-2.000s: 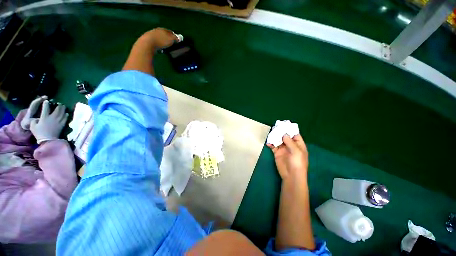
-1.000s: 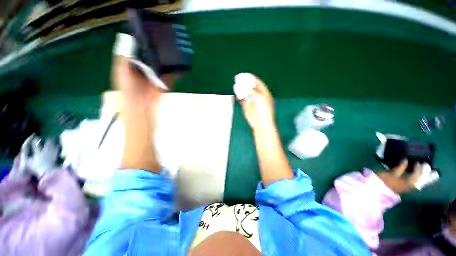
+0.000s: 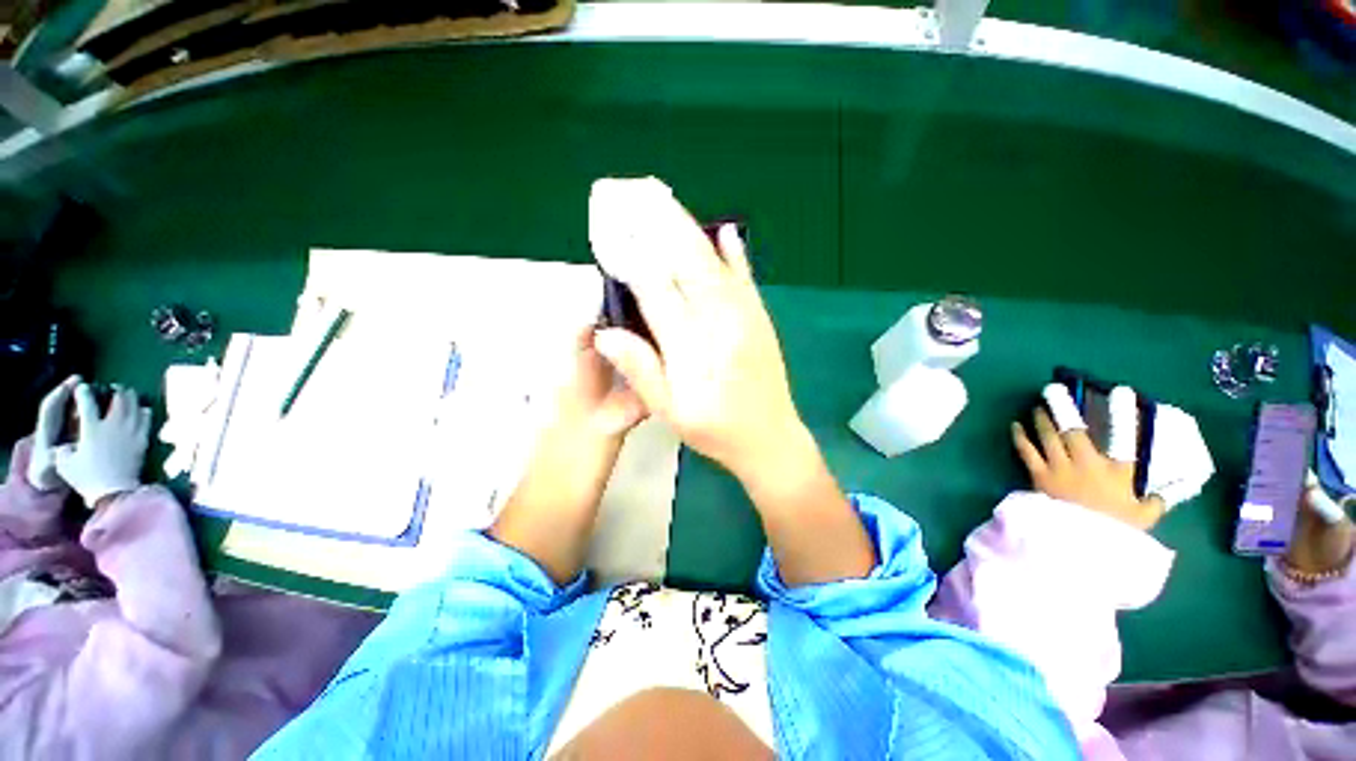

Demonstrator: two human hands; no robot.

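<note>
A black display unit (image 3: 619,305) is in front of me above the bench, mostly hidden by my hands. My left hand (image 3: 602,390) holds it from below and the left side. My right hand (image 3: 711,335) lies over its face with a crumpled white wiping cloth (image 3: 631,223) under the fingers. The cloth sticks out past the unit at the upper left. A white cot shows on one right fingertip. The screen is hidden.
Cardboard (image 3: 632,513) bears a clipboard with a form (image 3: 320,431) and a green pen (image 3: 315,361). A metal-topped bottle (image 3: 910,342) and a plain white bottle (image 3: 910,412) stand right. Neighbours' gloved hands (image 3: 104,446) and a hand on a black unit (image 3: 1089,464) flank me. A white rail (image 3: 744,23) runs behind.
My left hand has brought the black unit from the far left to the middle. My right hand has moved onto it with the cloth. The view has turned rightward and levelled.
</note>
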